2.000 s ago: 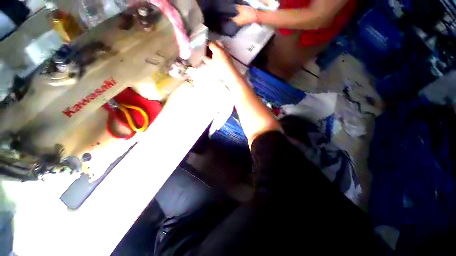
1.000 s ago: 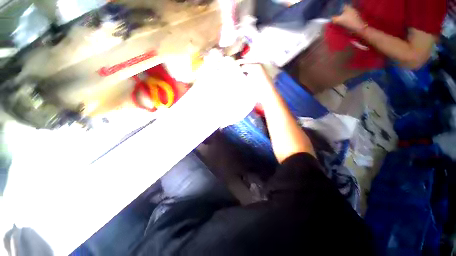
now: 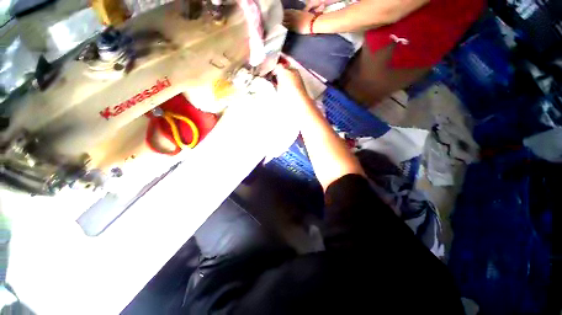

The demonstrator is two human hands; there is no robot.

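Observation:
The sewing machine (image 3: 123, 98) with red Kawasaki lettering runs from lower left to upper right. My right hand (image 3: 286, 77) is at the machine's far right end, beside a pinkish-white cloth strip (image 3: 254, 31). Glare and its angle hide the fingers, so I cannot tell if it holds anything. Scissors (image 3: 179, 130) with red and yellow loops lie on a red cloth (image 3: 205, 120) against the machine. The needle area at the left is blurred. My left hand is not in view.
The white table (image 3: 154, 221) is overexposed, with a grey plate (image 3: 98, 216) in it. Beyond are a blue crate (image 3: 348, 114), another person's arm (image 3: 370, 16) and red clothing (image 3: 431, 37), dark cloth (image 3: 320, 52) near that hand, and scraps on the floor.
The view swung and came back, blurring in between. My right hand stays at the machine's right end. The other person's hand has moved down onto dark cloth.

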